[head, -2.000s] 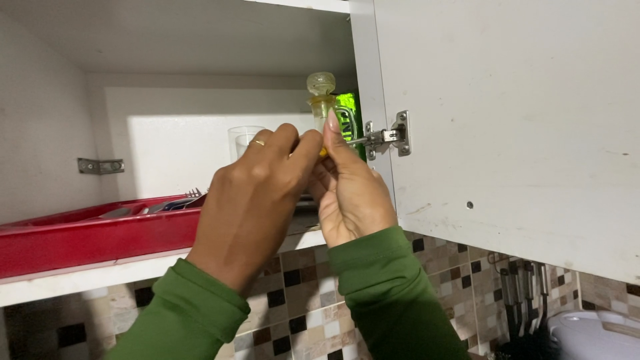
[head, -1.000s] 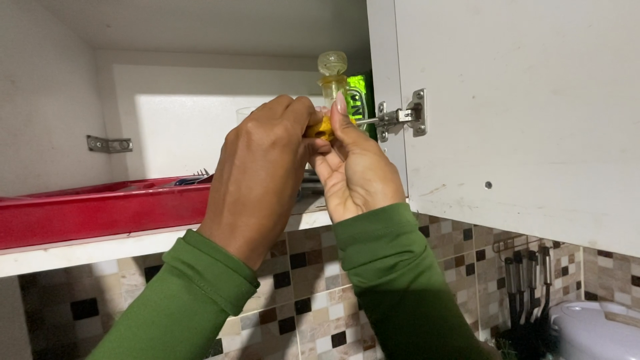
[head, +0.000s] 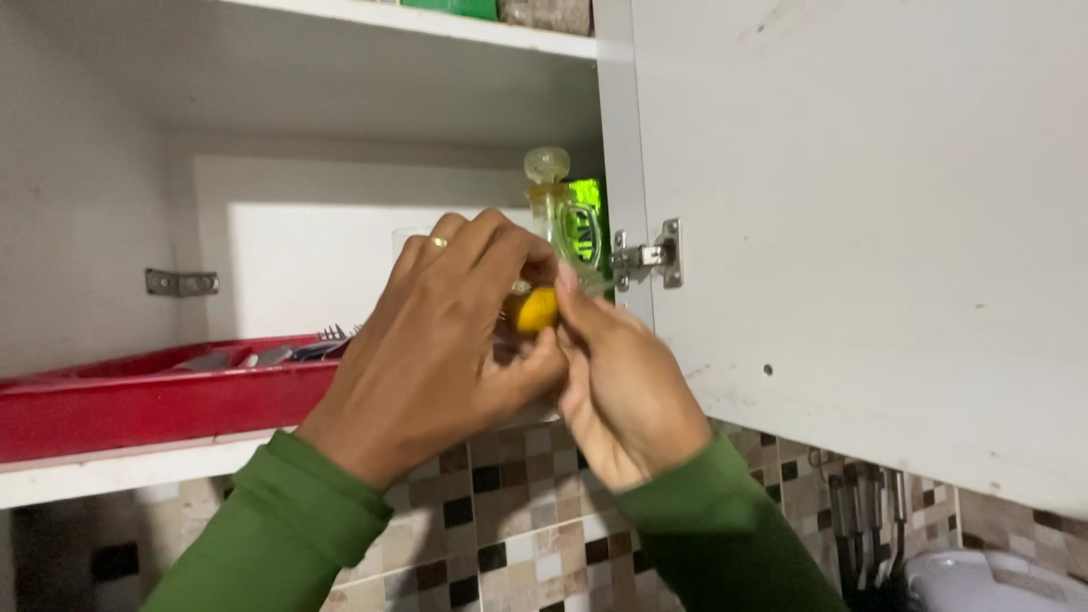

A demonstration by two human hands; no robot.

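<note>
A screwdriver with a yellow handle (head: 535, 311) is between my hands, its shaft pointing right to the metal hinge (head: 648, 255) of the white cabinet door (head: 858, 212). My right hand (head: 625, 382) pinches it near the front of the handle, thumb on top. My left hand (head: 442, 327), with a ring on one finger, curls round the rear of the handle, its fingers bent and partly apart; whether it grips or only touches is hard to tell. The tip is hidden or blurred near the hinge. Just behind the hands stand a glass bottle with a round stopper (head: 546, 166) and a green packet (head: 585, 221).
A red cutlery tray (head: 170, 408) with forks and other cutlery lies on the lower shelf at left. A metal hinge plate (head: 181, 282) is on the left wall. Kitchen utensils (head: 867, 518) hang at lower right above a white rounded object (head: 990, 582). An upper shelf (head: 425, 24) holds packets.
My left hand's fingers have loosened and spread around the yellow handle, which shows more now. My right hand stays at the front of the screwdriver. The upper shelf has come into view.
</note>
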